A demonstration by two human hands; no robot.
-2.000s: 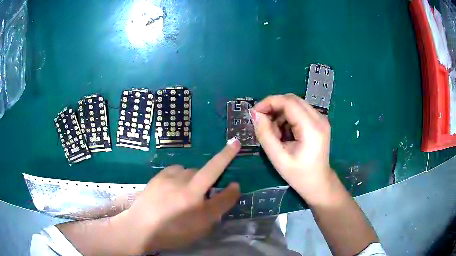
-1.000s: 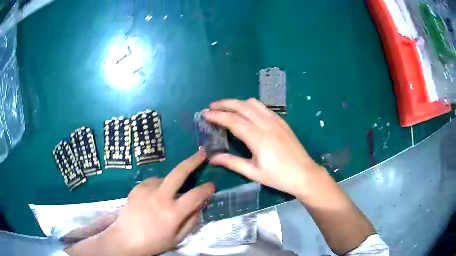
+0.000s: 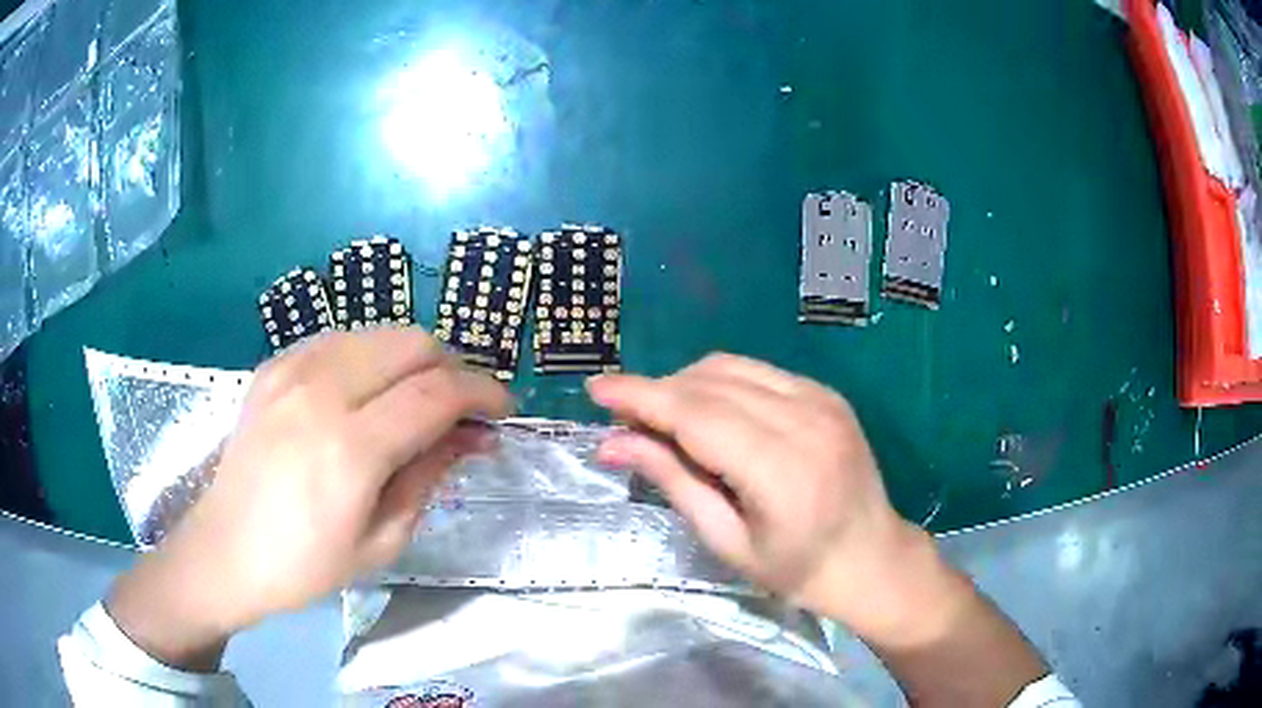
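A shiny silver dome sheet [image 3: 554, 533] lies along the bench's near edge, its left part reaching out past my left hand. My left hand [image 3: 325, 470] is over the sheet, thumb and fingertips at its upper edge. My right hand [image 3: 761, 477] is at the sheet's right part, thumb and forefinger slightly apart. Whether either hand grips the sheet is unclear. Several bare black and gold keypad boards [image 3: 577, 297] lie in a row above my left hand, some partly covered by it. Two grey covered boards [image 3: 836, 252] lie side by side at the right.
A clear plastic blister tray [image 3: 83, 180] lies at the far left. A red tray [image 3: 1218, 297] with white inside stands at the right edge. The green bench mat [image 3: 692, 111] has a bright light reflection and small specks. Its curved near edge borders a grey area.
The board that was under my hands now lies at the right beside the other grey one. Both hands have moved back to the silver sheet. The view has shifted.
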